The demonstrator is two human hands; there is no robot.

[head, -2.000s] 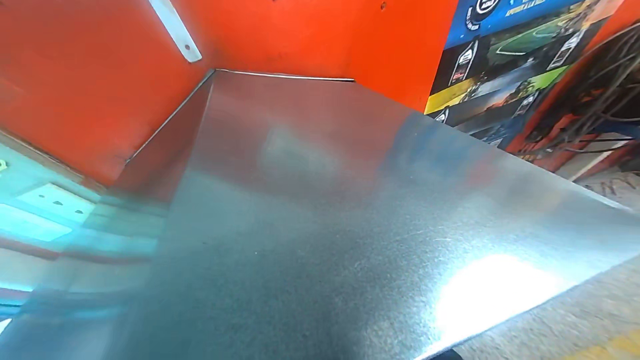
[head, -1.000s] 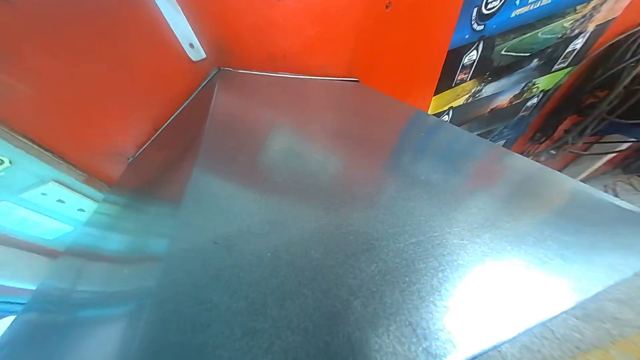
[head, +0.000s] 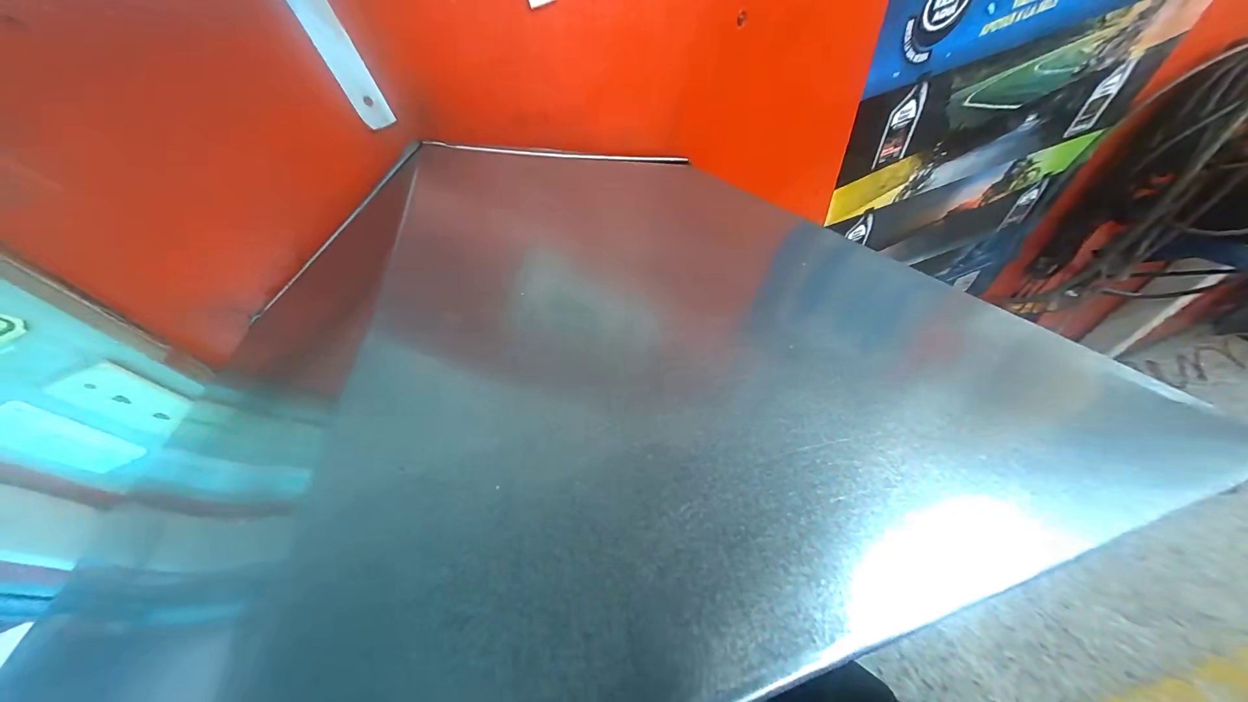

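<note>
A large shiny sheet of metal (head: 604,419) fills most of the head view, with a bend line along its left side. Its far edge lies against an orange-red painted panel (head: 585,78). Neither my left hand nor my right hand shows, so what they hold or touch is hidden. A small dark object (head: 840,684), too little of it visible to name, pokes out under the sheet's near edge at the bottom.
A pale metal strip with a hole (head: 343,66) is on the orange-red panel at upper left. A printed poster (head: 975,127) hangs at upper right, beside tangled cables (head: 1170,185). Wall sockets (head: 119,398) are at left. Concrete floor (head: 1092,604) shows at lower right.
</note>
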